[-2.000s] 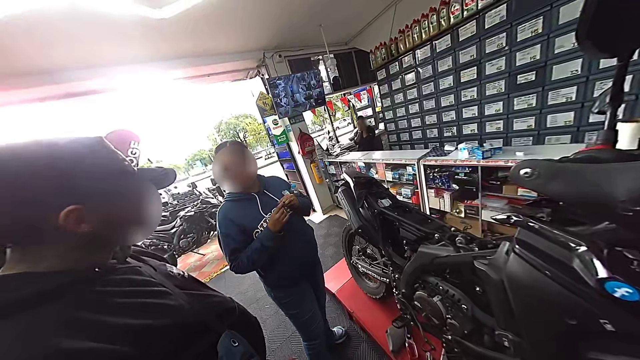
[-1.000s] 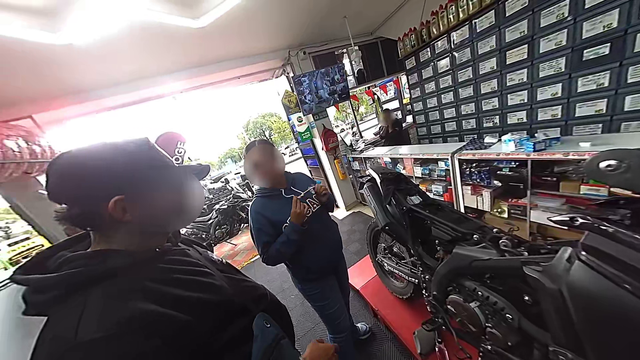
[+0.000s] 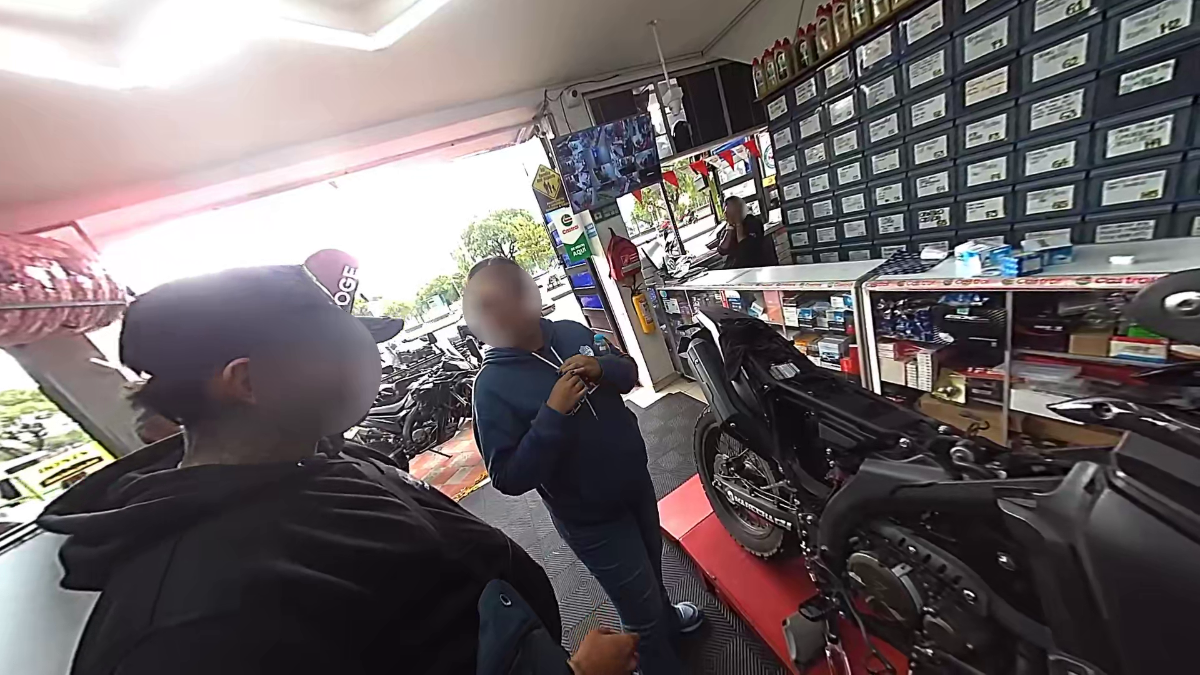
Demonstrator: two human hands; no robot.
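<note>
A hand in a dark blue sleeve, apparently my left hand, shows at the bottom centre edge. Its fingers are curled and partly cut off by the frame, so whether it holds anything cannot be told. It is nearest to the person in a black hoodie and cap at the left. My right hand is out of view. Facing us, a person in a blue hoodie holds a small thin object in both raised hands. A black motorcycle with its seat area uncovered stands on a red platform at the right.
Glass display counters with boxed goods run behind the motorcycle, below a wall of labelled drawers. More motorcycles are parked by the wide opening. Another person is behind the far counter. A screen hangs above. Dark matting covers the floor.
The hand at the bottom centre has come into view since the first frame. The person in the blue hoodie's hands have moved closer together since a second ago. The view has turned left since the first frame.
</note>
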